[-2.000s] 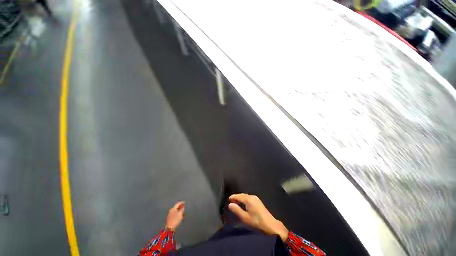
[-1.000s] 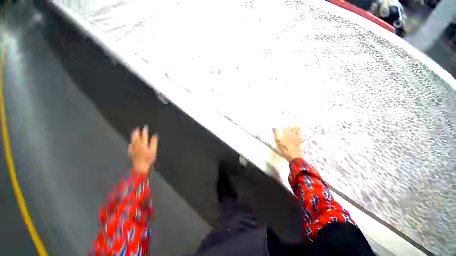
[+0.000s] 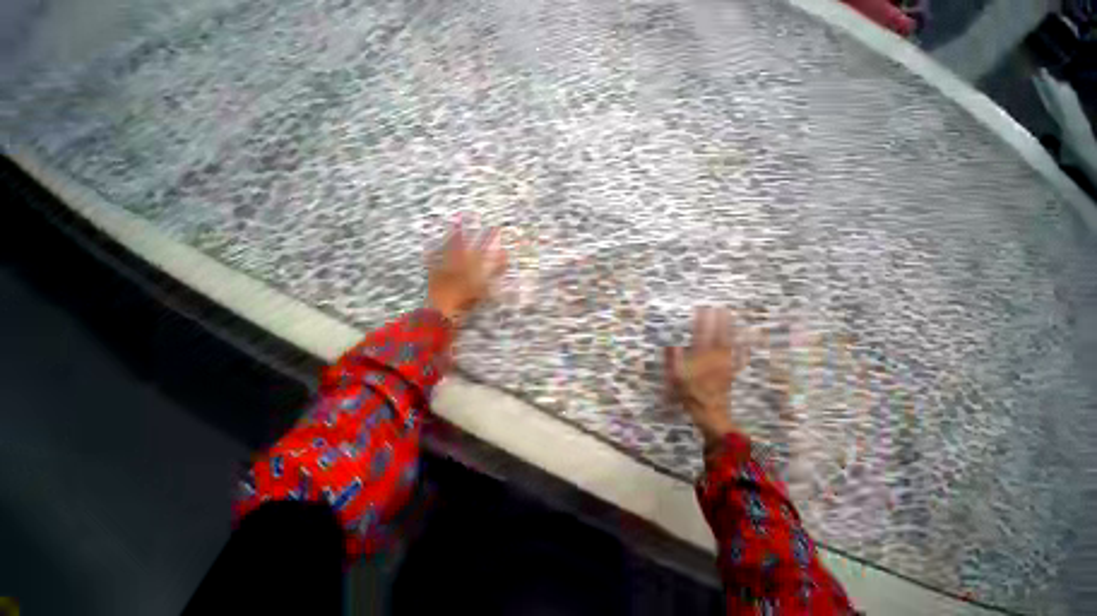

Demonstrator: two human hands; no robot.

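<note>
The leopard-print fabric [image 3: 577,157], grey-white with dark spots, covers most of the table. Its near edge runs along the pale table border [image 3: 529,430]. My left hand [image 3: 466,267] is over the fabric near that edge, with fingers spread and slightly blurred. My right hand [image 3: 705,371] is over the fabric further right, palm down, fingers extended and blurred. Both hands look empty. Whether they press on the cloth or hover just above it cannot be told.
The pale table edge [image 3: 271,303] curves across the near side, with dark floor [image 3: 96,397] below it. The far table border [image 3: 998,120] curves at the upper right. Beyond it are a red item [image 3: 884,15] and blurred dark objects.
The view has turned toward the table, and the fabric now fills most of it. My left hand has moved from over the floor to over the fabric. My right hand is further in from the edge.
</note>
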